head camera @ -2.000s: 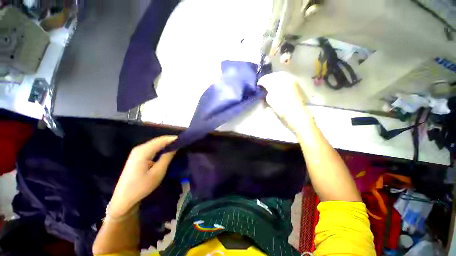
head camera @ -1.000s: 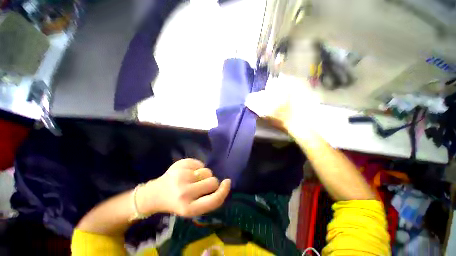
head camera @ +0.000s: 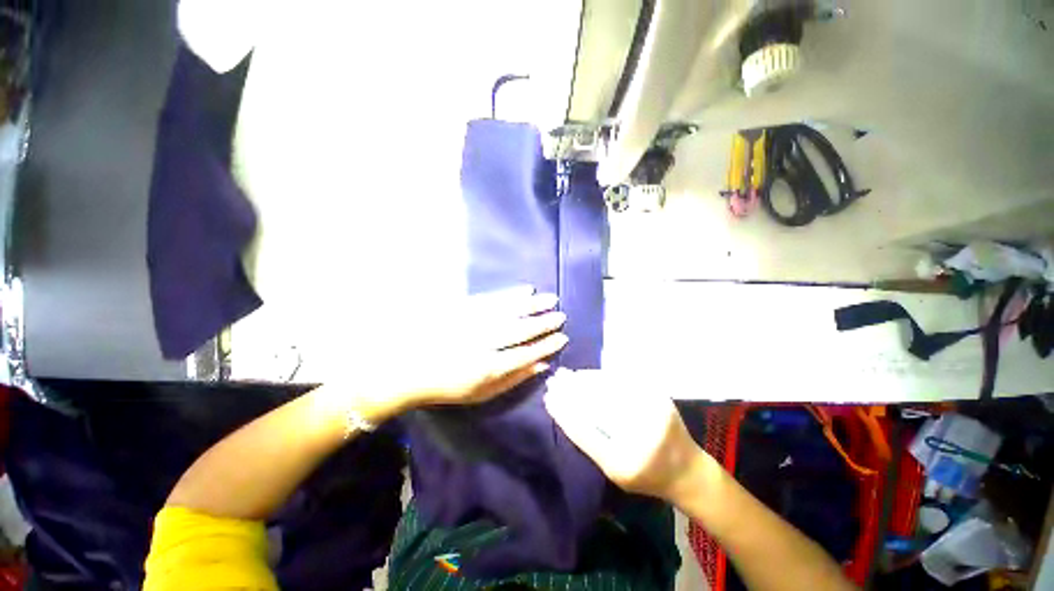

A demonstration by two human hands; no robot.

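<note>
A dark purple fabric panel (head camera: 500, 191) lies lengthwise on the white table, its far end beside the needle area, its near end hanging over the table edge onto the lap. A narrow folded band (head camera: 583, 266) runs along its right side. The presser foot (head camera: 564, 173) is at the band's far end. My left hand (head camera: 491, 346) lies flat on the panel, fingers pointing right, partly washed out by glare. My right hand (head camera: 618, 427) pinches the panel's right edge at the table's front edge.
The sewing machine (head camera: 693, 69) stands right of the panel. Black scissors (head camera: 803, 173) and a yellow and pink tool (head camera: 744, 173) lie on its bed. Another purple piece (head camera: 197, 219) lies at the left. Dark scraps (head camera: 913, 329) are at the right; a red basket (head camera: 719, 508) is below.
My left hand has moved up from the lap onto the panel. My right hand has moved down from near the needle to the front edge. The panel now lies straight and flat; the view has shifted.
</note>
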